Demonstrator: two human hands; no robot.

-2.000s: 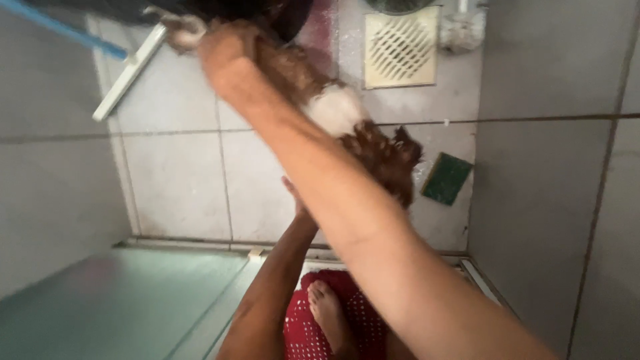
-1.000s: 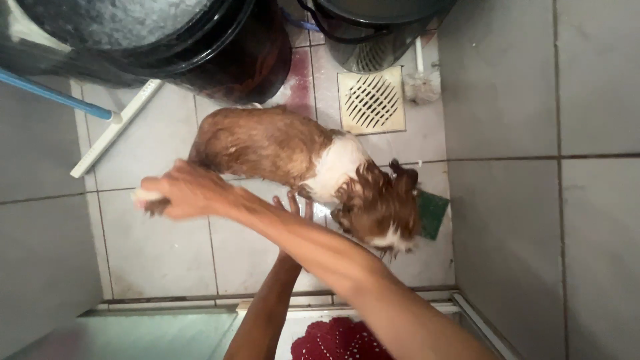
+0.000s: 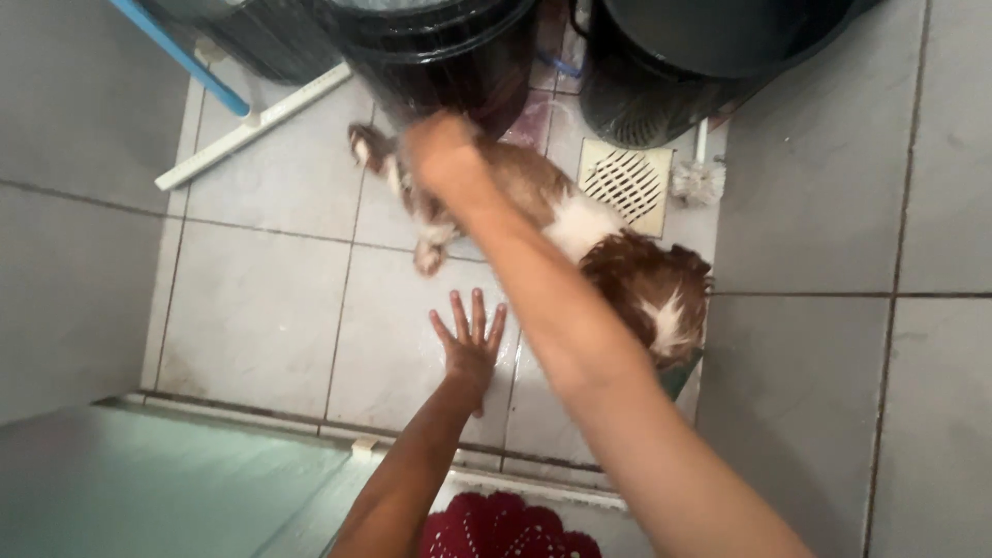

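Note:
A wet brown and white dog [image 3: 585,229] is on the tiled floor, its head at the right and its hindquarters at the left. My right hand [image 3: 442,155], blurred, is over the dog's hindquarters; whether its fingers grip anything cannot be seen. The right forearm crosses over the dog and hides part of its body. My left hand [image 3: 469,341] has its fingers spread over the floor tiles, just below the dog and apart from it, with nothing held. A green scouring pad [image 3: 680,378] shows partly beneath the dog's head.
Black buckets [image 3: 449,62] [image 3: 643,101] stand beyond the dog, near a floor drain [image 3: 628,186] and a white brush [image 3: 697,182]. A squeegee [image 3: 256,132] with a blue handle lies at upper left. A glass panel [image 3: 155,480] and a red crocheted mat [image 3: 504,531] are at the near edge.
My left hand is now apart from the dog's body, near which it was a second ago. My right hand has moved to over the hindquarters. The dog's hind legs now show.

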